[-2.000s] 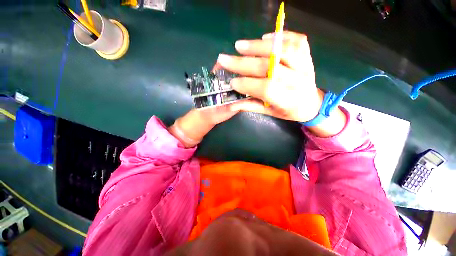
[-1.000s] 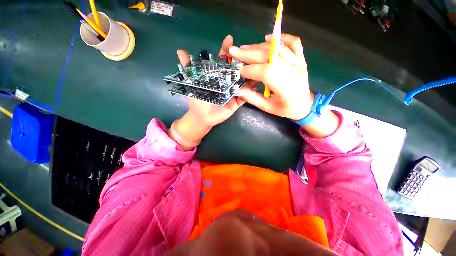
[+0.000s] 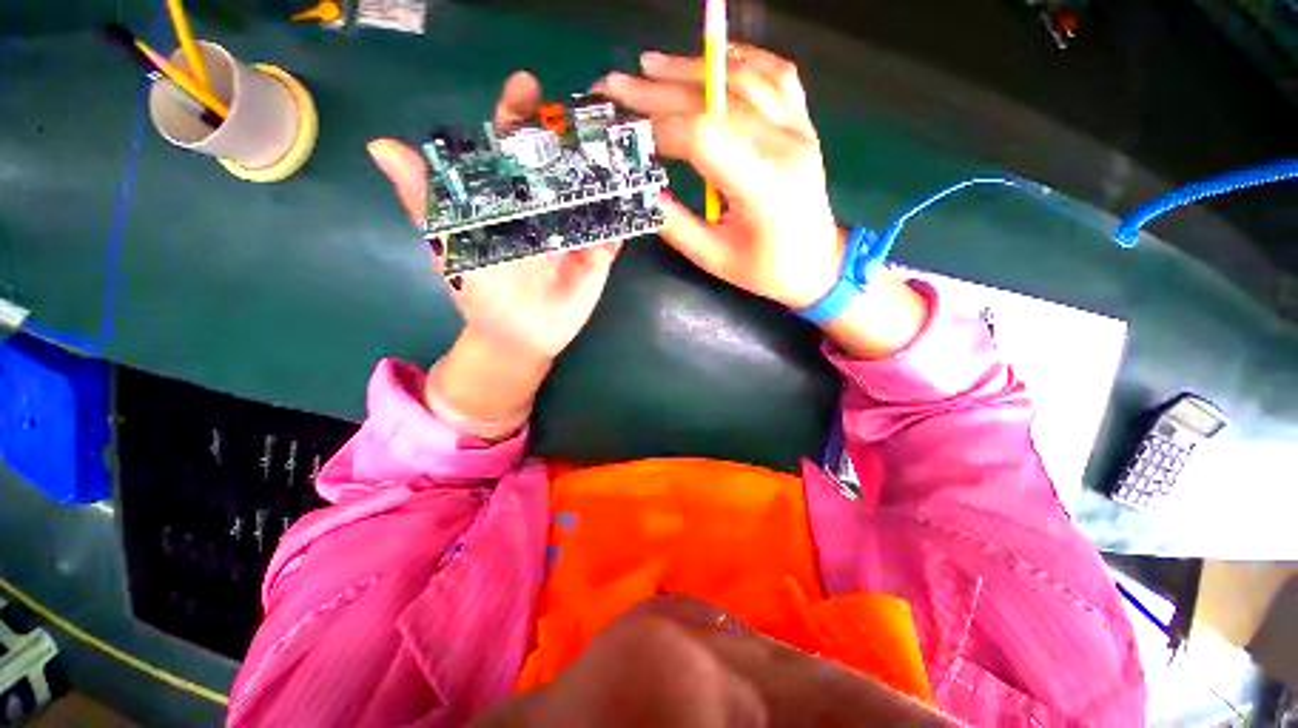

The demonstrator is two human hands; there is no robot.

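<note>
A green circuit board assembly [image 3: 548, 185] of two parallel layers is held above the green mat, its upper side crowded with parts and an orange-red piece at the far edge. My left hand [image 3: 527, 292] holds it from below, thumb and fingertips showing around it. My right hand [image 3: 762, 178] is at its right end, fingers bent by the edge; whether they touch it is hard to tell. A slim yellow tool [image 3: 715, 114] stands between the fingers of my right hand. A blue wrist strap [image 3: 850, 280] is on my right wrist.
A pen cup [image 3: 242, 114] stands at the far left. A black tray [image 3: 199, 498] and blue stool [image 3: 54, 420] are at left. White paper [image 3: 1061, 370] and a calculator [image 3: 1170, 452] lie at right. A blue cord [image 3: 982, 182] runs right from the strap. A dark strip lies at far right.
The boards have turned to show more of their upper side and moved left in view. My left hand has opened out beneath them. My right hand and the yellow tool have also shifted left.
</note>
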